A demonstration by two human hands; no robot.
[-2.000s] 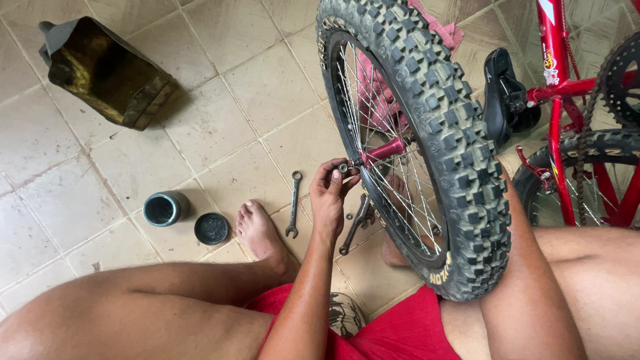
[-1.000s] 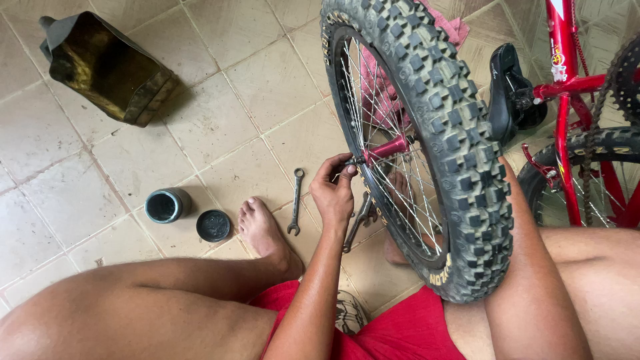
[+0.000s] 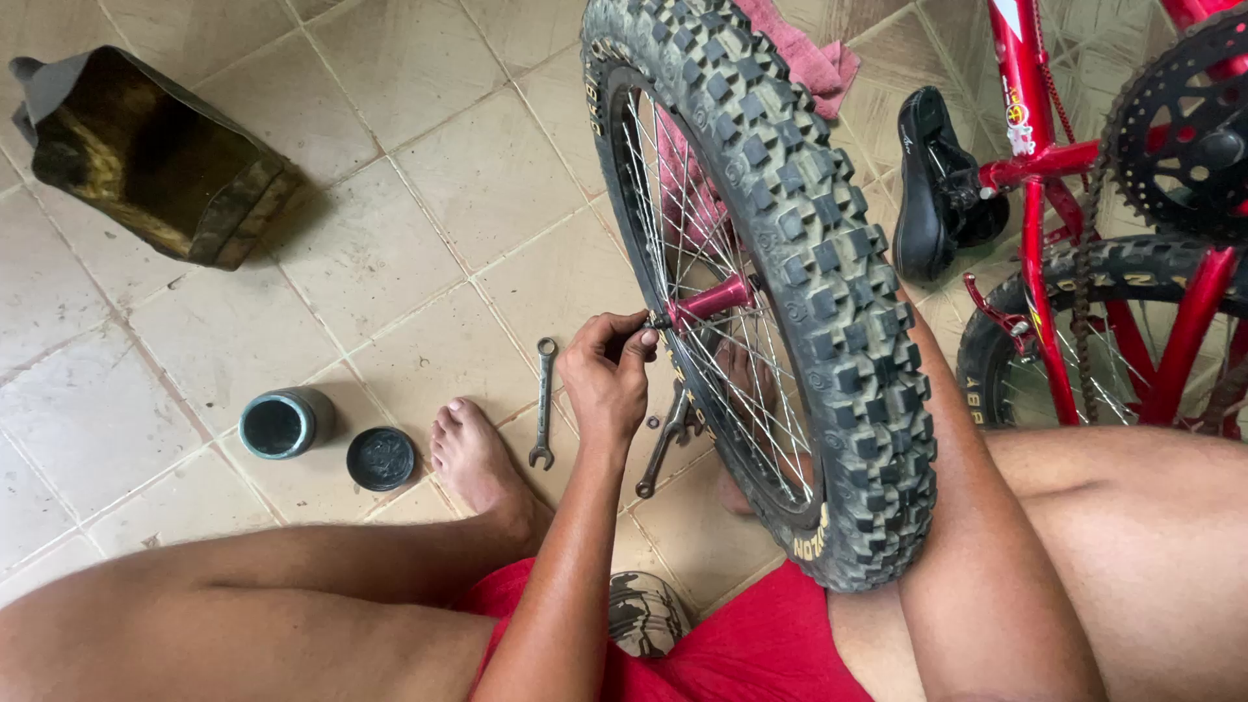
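A bicycle wheel with a knobby tire [image 3: 829,292] stands tilted over my lap. My left hand [image 3: 612,375] pinches a small dark part [image 3: 659,320] at the axle end of the red hub [image 3: 717,300], with thumb and fingers close together. My right forearm goes behind the tire, which hides my right hand. On the floor below my left hand lie a combination wrench [image 3: 543,402], another wrench [image 3: 660,456] partly behind the wheel, and a small nut [image 3: 652,422]. A pink cloth [image 3: 687,180] shows through the spokes.
An open jar of dark grease [image 3: 275,427] and its lid [image 3: 381,458] stand near my left foot. At the upper left lies a cut-open plastic container [image 3: 156,161]. A red bicycle frame [image 3: 1033,166] and a black saddle [image 3: 926,185] are at the right.
Two seconds ago a nut-like part showed at my left fingertips beside the axle; now the fingers are closed around the axle end. The wheel stays in about the same place.
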